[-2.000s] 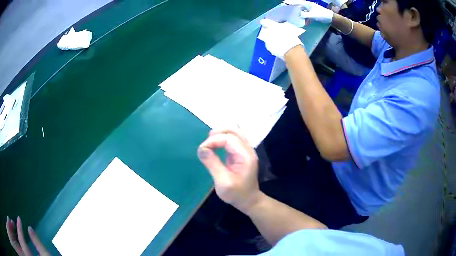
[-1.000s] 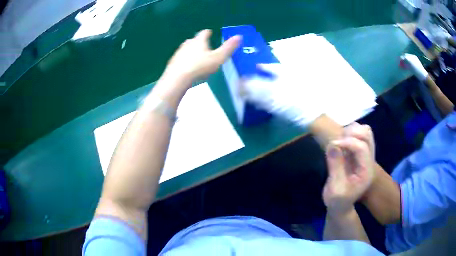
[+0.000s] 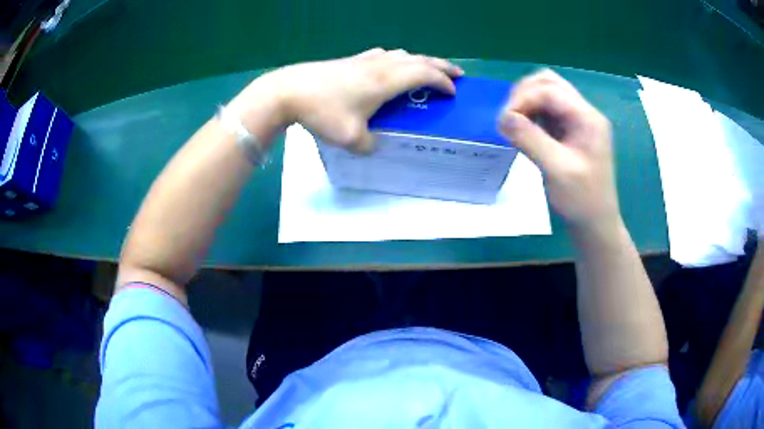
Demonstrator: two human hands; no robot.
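A closed blue gift box (image 3: 419,167) lies on the white paper sheet (image 3: 369,221) in front of me, its pale printed long side facing me and its blue face with the logo up. My left hand (image 3: 360,92) rests over the box's left end, thumb on the near edge and fingers on the blue face. My right hand (image 3: 561,126) is at the box's right end, thumb and index finger pinched together by its corner. It is slightly blurred, and I cannot tell whether something tiny is between the fingertips.
Blue boxes (image 3: 40,159) stand on the green bench (image 3: 167,151) at the far left. A loose stack of white sheets (image 3: 699,180) lies at the right. Another person's arm (image 3: 737,335) shows at the lower right edge. The bench's near edge curves below the sheet.
The blue box has moved from the neighbour's side onto the white sheet. My left hand now holds it, and my right hand has come to its right end. The view has swung left.
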